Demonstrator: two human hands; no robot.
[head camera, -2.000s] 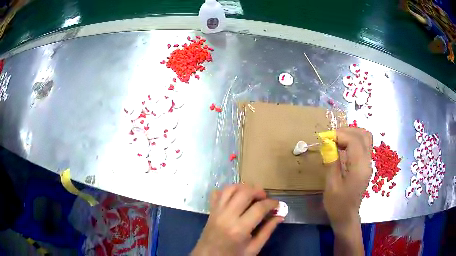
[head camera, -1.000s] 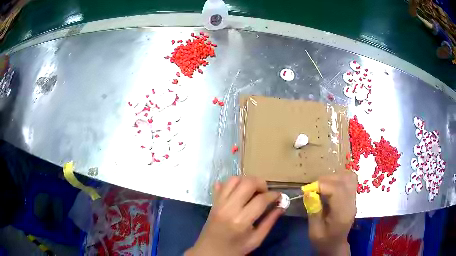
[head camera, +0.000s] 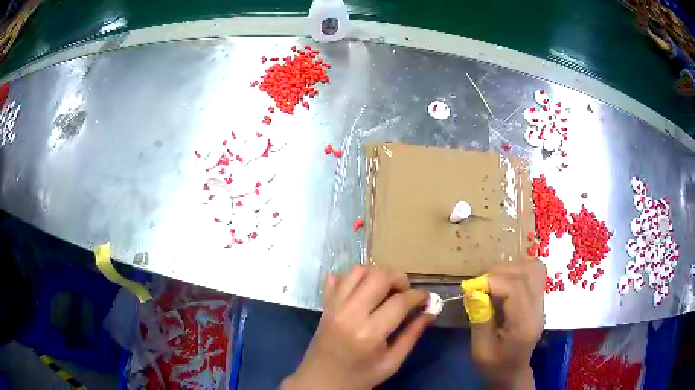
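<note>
My left hand holds a small white disc between thumb and fingers at the table's front edge. My right hand, with yellow finger cots on thumb and forefinger, holds a thin pick whose tip meets the disc. A red bit on the disc is partly hidden by my left fingertips. The brown cardboard pad lies just beyond my hands. A white lump sits on it, with small dark marks to its right.
Red pieces lie in heaps at the back and right. Discs with red pieces are spread at left, beyond the pad's right corner and at far right. A white bottle stands at the back edge. A yellow strip hangs at front left.
My right hand has moved from the white lump down to the disc with the pick. My left hand still holds the disc in nearly the same place. The view has shifted slightly.
</note>
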